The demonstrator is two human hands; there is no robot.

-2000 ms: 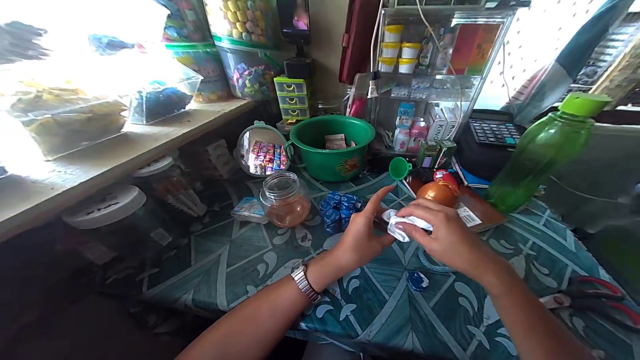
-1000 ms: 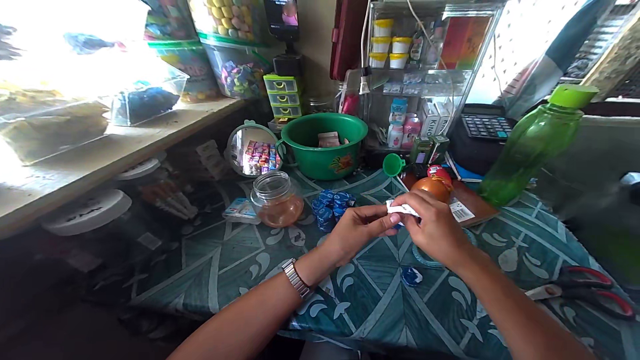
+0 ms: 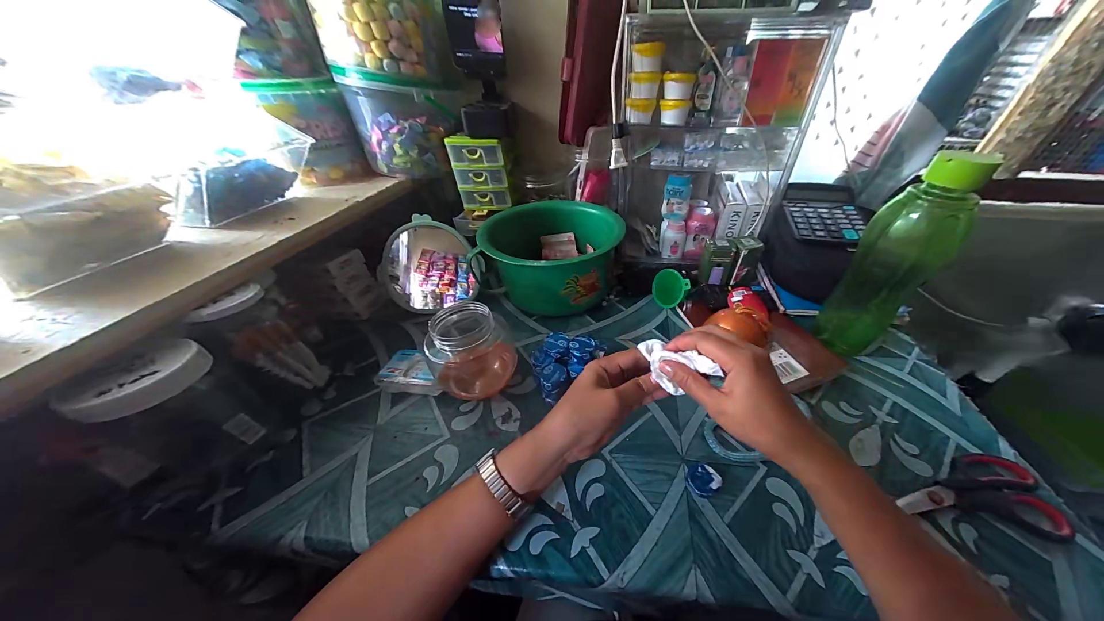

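Observation:
A crumpled white tissue or cloth (image 3: 677, 362) is pinched between both hands above the table. My left hand (image 3: 604, 401), with a metal watch on its wrist, grips its left side. My right hand (image 3: 742, 384) holds its right side between thumb and fingers. Just left of the hands lies a cluster of blue-wrapped round pieces (image 3: 561, 362). An open clear jar (image 3: 473, 354) with orange-brown contents or tint stands farther left. One blue round piece (image 3: 703, 479) lies below the hands, and a roll of tape (image 3: 729, 442) is partly hidden by the right forearm.
A green basin (image 3: 552, 259), a round mirror (image 3: 429, 267) and a green funnel (image 3: 669, 288) stand at the back. Scissors (image 3: 983, 496) lie at right, near a tall green bottle (image 3: 901, 250). An orange round object (image 3: 737, 324) sits behind my right hand. Lidded jars (image 3: 134, 379) stand at left.
Both hands stay together on the white piece; its shape between the fingers has changed, and more of it shows than one second ago.

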